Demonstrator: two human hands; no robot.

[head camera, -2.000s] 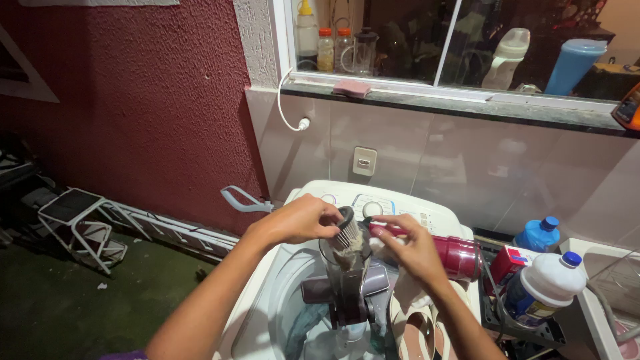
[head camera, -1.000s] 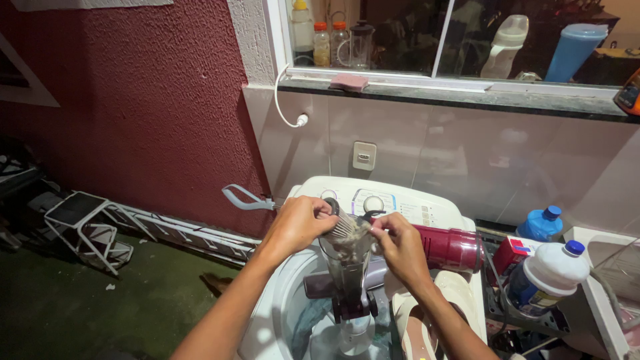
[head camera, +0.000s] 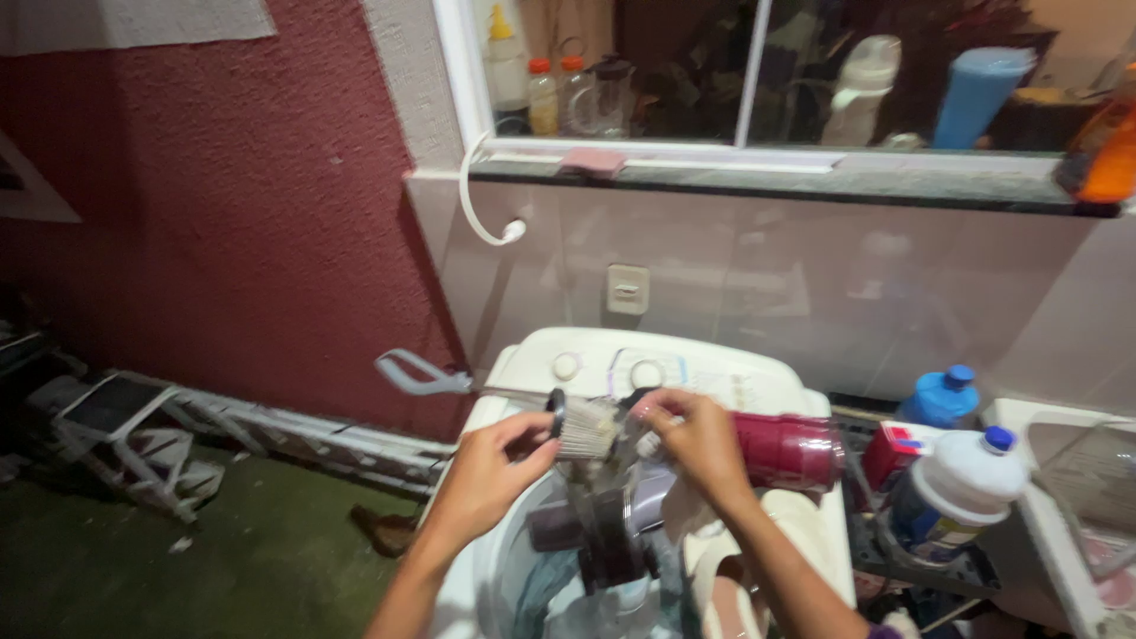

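Observation:
My left hand grips the black rim of a pleated vacuum filter, which lies nearly sideways with grayish lint about its right end. My right hand pinches at gray fluff close to that end. Below both hands stands a clear and dark plastic vacuum part, over the open tub of a white washing machine. A dark red cylindrical vacuum body lies on the machine right behind my right hand. Cream shoes rest beneath my right forearm.
Right of the machine, a black rack holds a white bottle with a blue cap, a blue bottle and a red box. A sink edge is beyond. A gray handle sticks out at left; a step stool stands on the floor.
The filter, upright in the vacuum part two seconds ago, is now tipped sideways above it. My left hand has moved out to its black rim. The view has shifted somewhat.

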